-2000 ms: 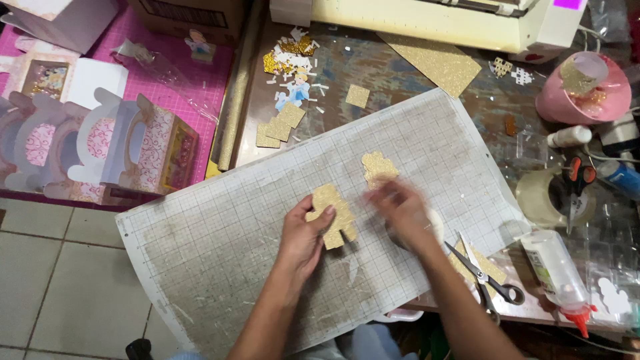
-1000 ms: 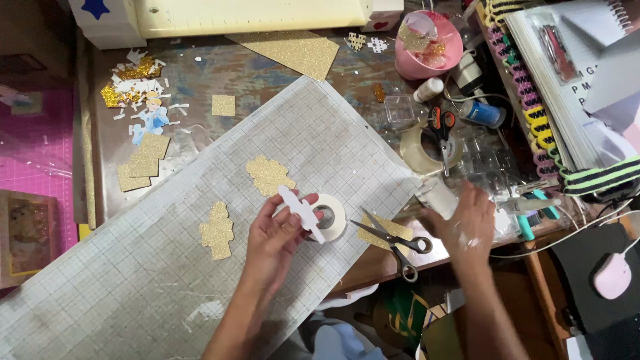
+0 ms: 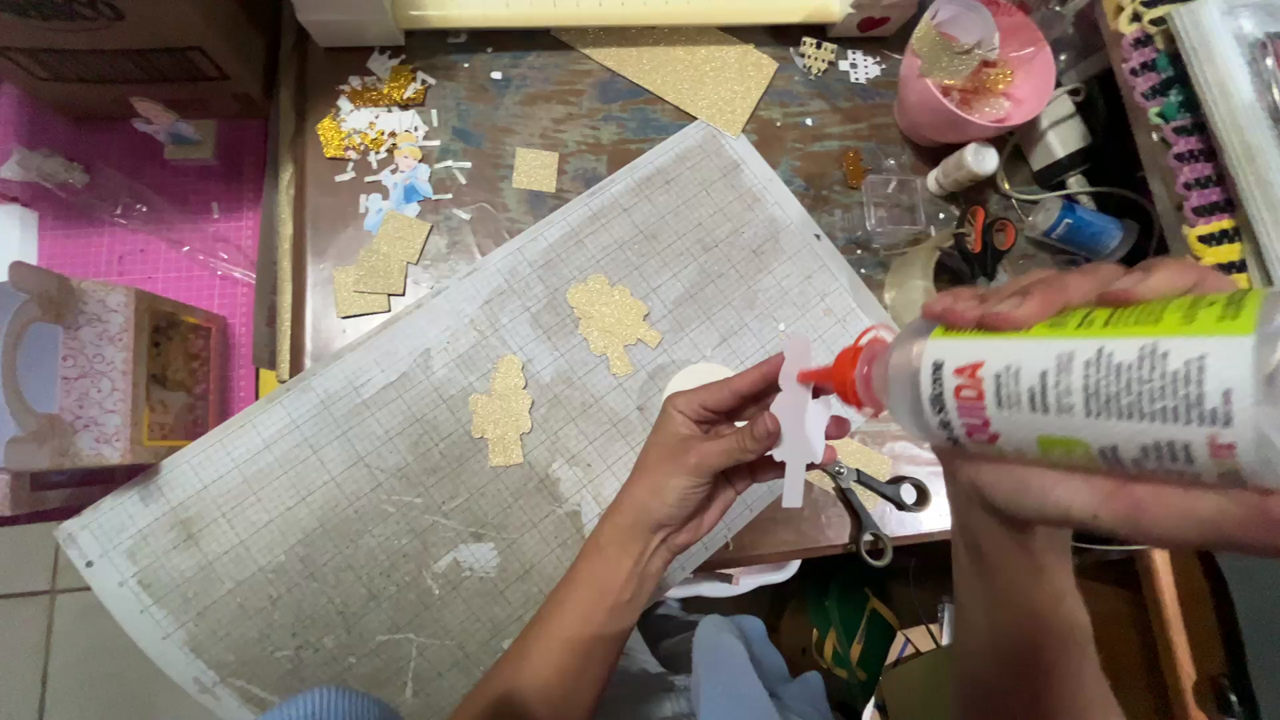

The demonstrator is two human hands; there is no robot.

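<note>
A white paper cutout (image 3: 799,432) is held upright between the thumb and fingers of my left hand (image 3: 705,450). My right hand (image 3: 1090,400) grips a clear bottle of liquid glue (image 3: 1090,385), tipped sideways, its red nozzle at the cutout's upper part. Two gold glitter cutouts lie on the gridded mat: one (image 3: 502,412) at the left, the other (image 3: 612,322) farther up. Behind my left fingers a white tape roll (image 3: 700,380) is partly hidden. Grey-handled scissors (image 3: 868,505) lie below the bottle, over a gold glitter scrap (image 3: 862,458).
Gold glitter squares (image 3: 385,260) and a princess cutout (image 3: 405,180) lie beyond the mat (image 3: 400,520). A pink container (image 3: 970,75), a small white bottle (image 3: 963,168) and orange-handled scissors (image 3: 985,240) stand or lie at the upper right. Printed paper boxes (image 3: 95,380) sit at the left.
My right hand has picked up the glue bottle and brought it to the white cutout in my left hand. Both gold cutouts, one in my left hand two seconds ago, now lie on the mat.
</note>
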